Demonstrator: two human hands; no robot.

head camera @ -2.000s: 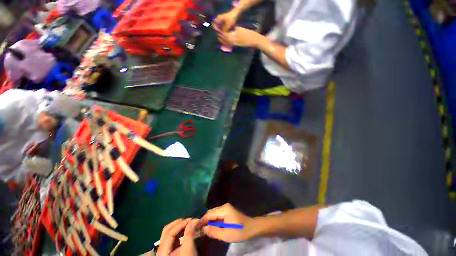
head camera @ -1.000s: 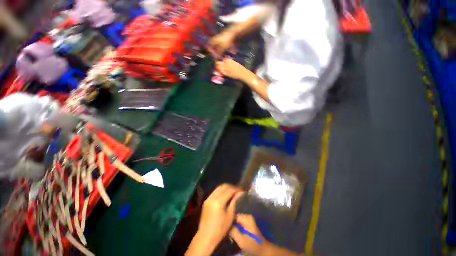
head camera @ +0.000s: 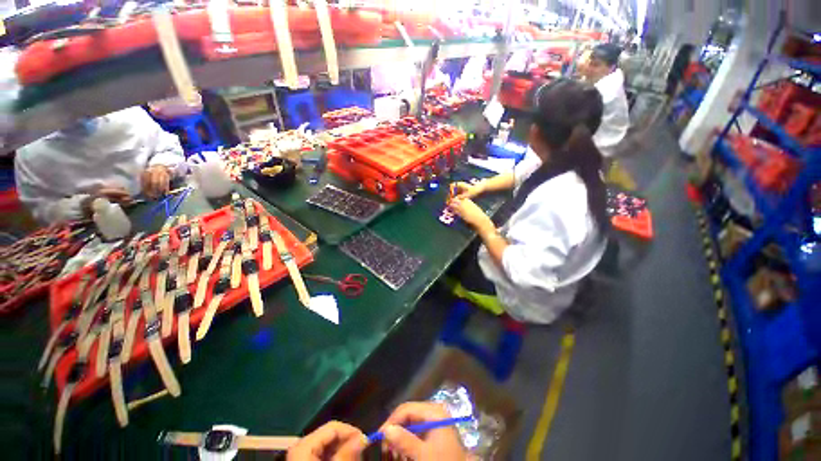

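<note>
My right hand (head camera: 423, 434) is at the bottom edge, partly cut off, closed on a thin blue pen-like tool (head camera: 441, 423). My left hand (head camera: 331, 443) is just left of it, also cut off, with curled fingers close to the tool's left end; whether they grip anything is hidden. A wristwatch (head camera: 219, 440) with a dark squarish face and pale strap lies at the bottom left, a white piece (head camera: 232, 430) around its head. Its strap reaches my left hand; I cannot tell if it is held.
An orange-red tray (head camera: 302, 248) of strap watches stands left on the green bench (head camera: 306, 374). Red-handled scissors (head camera: 352, 285), a white triangular piece (head camera: 324, 308) and parts trays (head camera: 380, 258) lie beyond. A person in white (head camera: 554, 243) sits ahead; another (head camera: 94, 162) sits left.
The view has tilted up, showing more of the line and shelving. My hands now sit lower in the picture and closer together; the wristwatch has come into view at left. The blue tool stays in my right hand.
</note>
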